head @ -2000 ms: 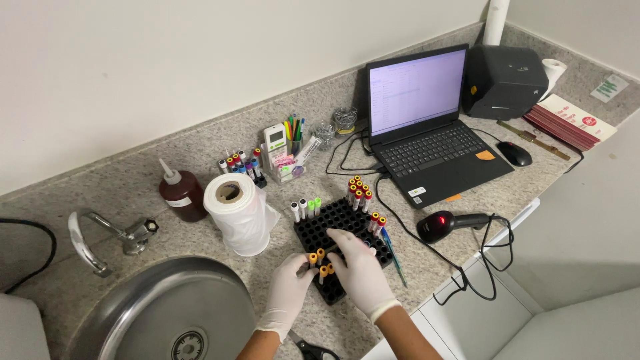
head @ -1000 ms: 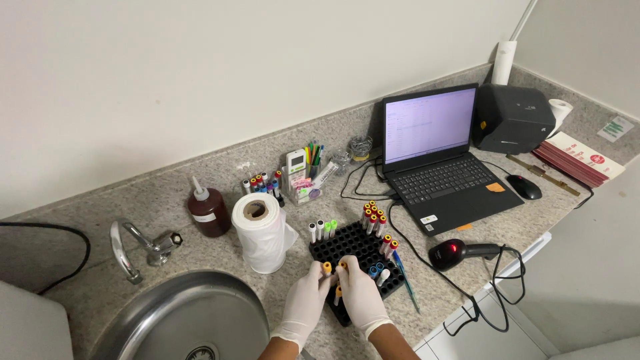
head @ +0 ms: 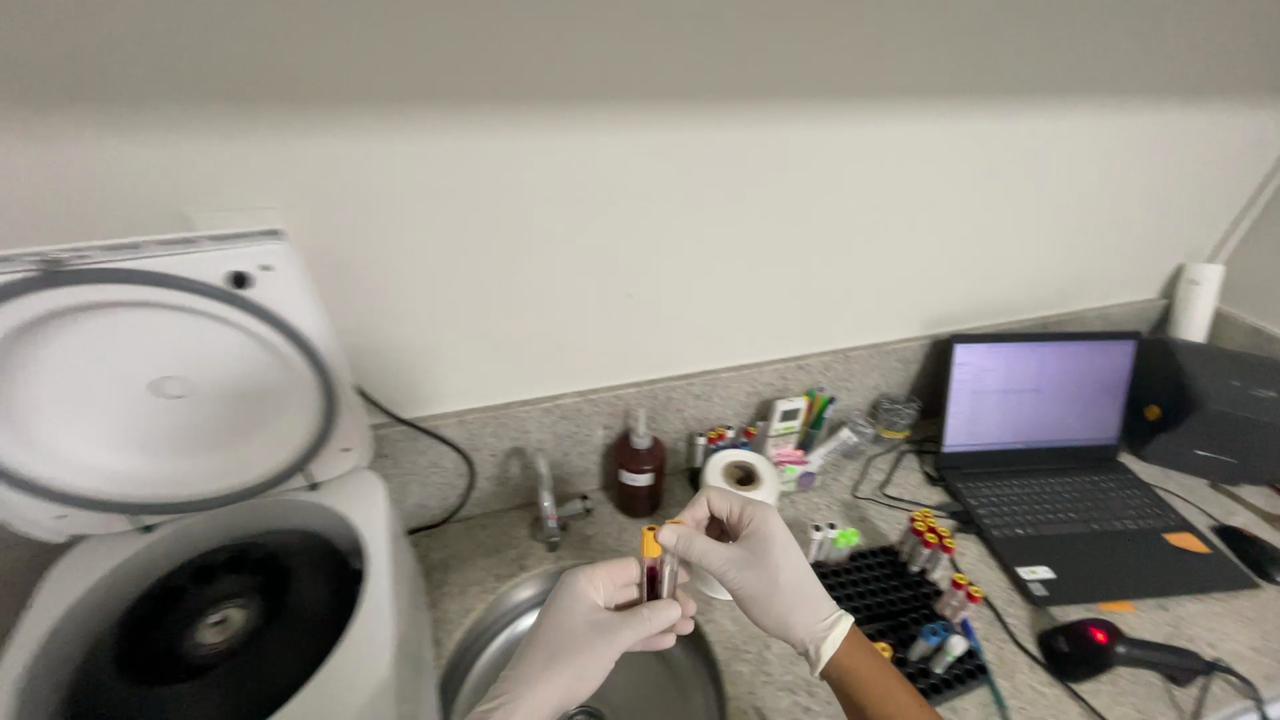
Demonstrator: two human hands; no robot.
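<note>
My left hand (head: pixel 610 625), in a pale glove, holds two capped blood tubes (head: pixel 652 570) upright in front of the steel sink. One has a clear yellow-orange cap and dark contents; the other's cap is mostly covered by fingers. The gloved fingertips of my right hand (head: pixel 745 560) grip the cap of the right-hand tube. Below and right of that hand lies the black tube rack (head: pixel 870 590), with red-and-yellow-capped tubes (head: pixel 925 540), blue and white ones at its near part, and white- and green-capped ones at its far left corner.
At left stands a centrifuge (head: pixel 390 600) with its lid (head: pixel 170 390) raised. The sink (head: pixel 480 620), tap (head: pixel 548 505), brown bottle (head: pixel 640 475) and white roll (head: pixel 740 475) are around my hands. A laptop (head: pixel 1040 500), barcode scanner (head: pixel 1100 645) and cables occupy the right.
Both hands have left the rack and moved left to over the sink, with tubes held up. The view has swung left, and the raised-lid centrifuge has come into sight.
</note>
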